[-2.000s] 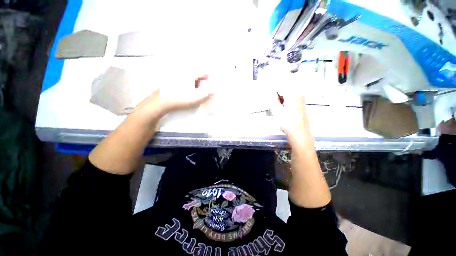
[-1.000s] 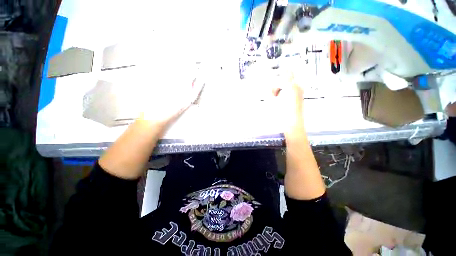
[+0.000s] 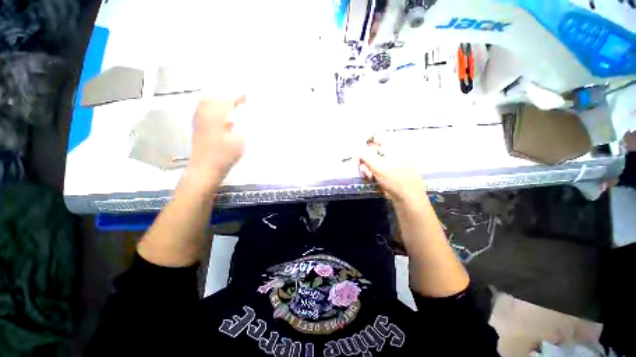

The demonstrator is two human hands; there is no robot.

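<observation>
My left hand is over the table beside the paler taupe pocket piece, fingers curled; glare hides whether it holds anything. My right hand is near the table's front edge, below the needle area, fingers bent together; what lies under or between them is washed out. Two more taupe pieces lie at the upper left. A darker brown stack lies at the right. The presser foot area of the sewing machine is beyond my right hand.
The white and blue machine head spans the upper right. Orange-red and black snips lie right of the needle, with thin dark sticks beside them. A ruler tape runs along the front edge. Dark fabric is at left.
My left hand has moved left and its fingers are now curled. My right hand has drawn back toward the front edge. The view has shifted slightly.
</observation>
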